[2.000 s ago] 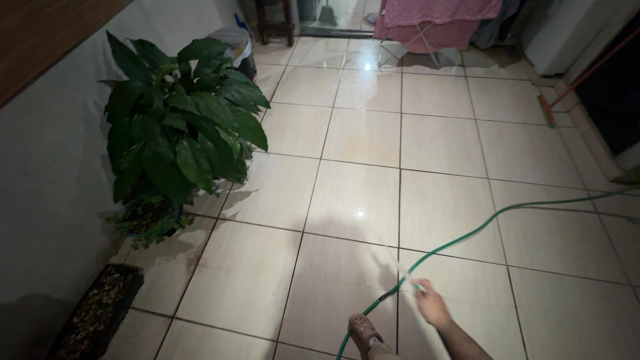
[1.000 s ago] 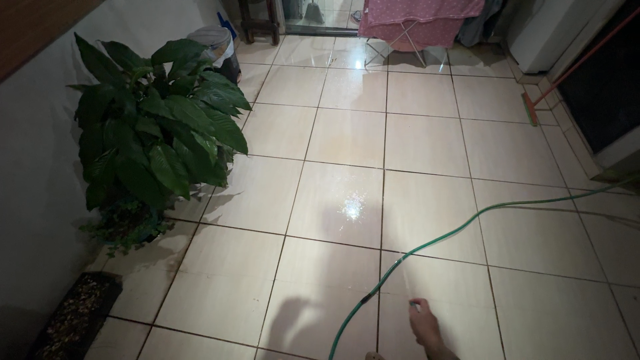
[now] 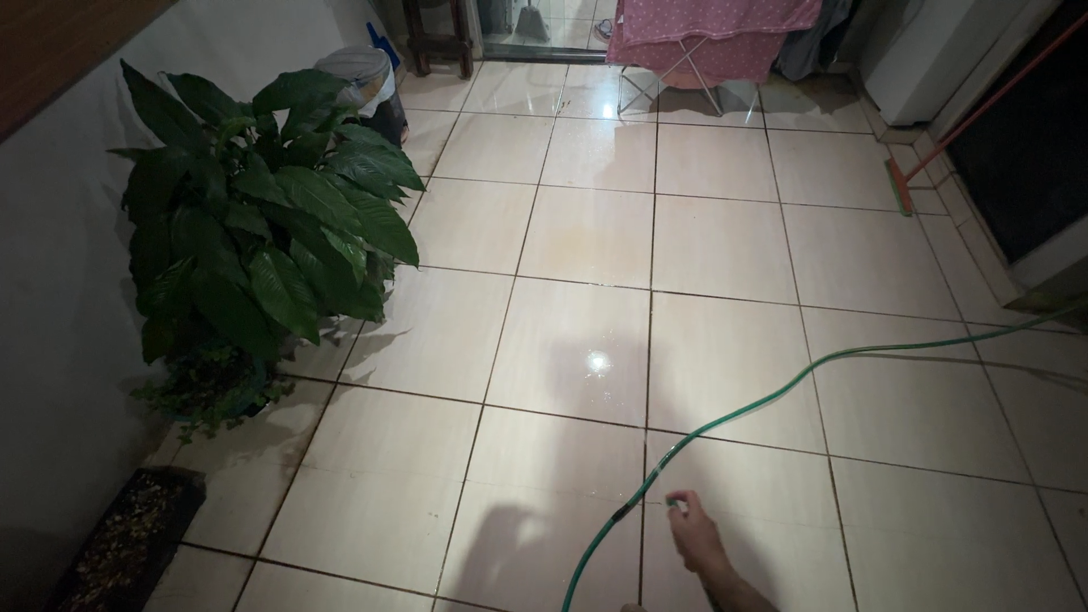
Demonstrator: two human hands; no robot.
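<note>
My right hand (image 3: 699,537) reaches in from the bottom edge, its fingers curled around a hose end (image 3: 672,502); a bit of green shows at the fingertips and again beside the wrist. Left of this hand, a green garden hose (image 3: 752,403) curves across the tiled floor (image 3: 722,365), with a dark joint on it. Small wet, shiny spots lie on the tiles ahead of the hand. My left hand is out of view.
A leafy potted plant (image 3: 280,212) and a long planter (image 3: 127,540) stand along the left wall, with a bin (image 3: 361,81) behind. Pink cloth (image 3: 714,38) hangs on a folding rack (image 3: 680,81) at the back. A squeegee (image 3: 898,187) leans at the right.
A thin water stream seen two seconds ago is no longer plain. The shoe by the hose has moved almost out of view at the bottom. My right hand appears lower in the view than at first.
</note>
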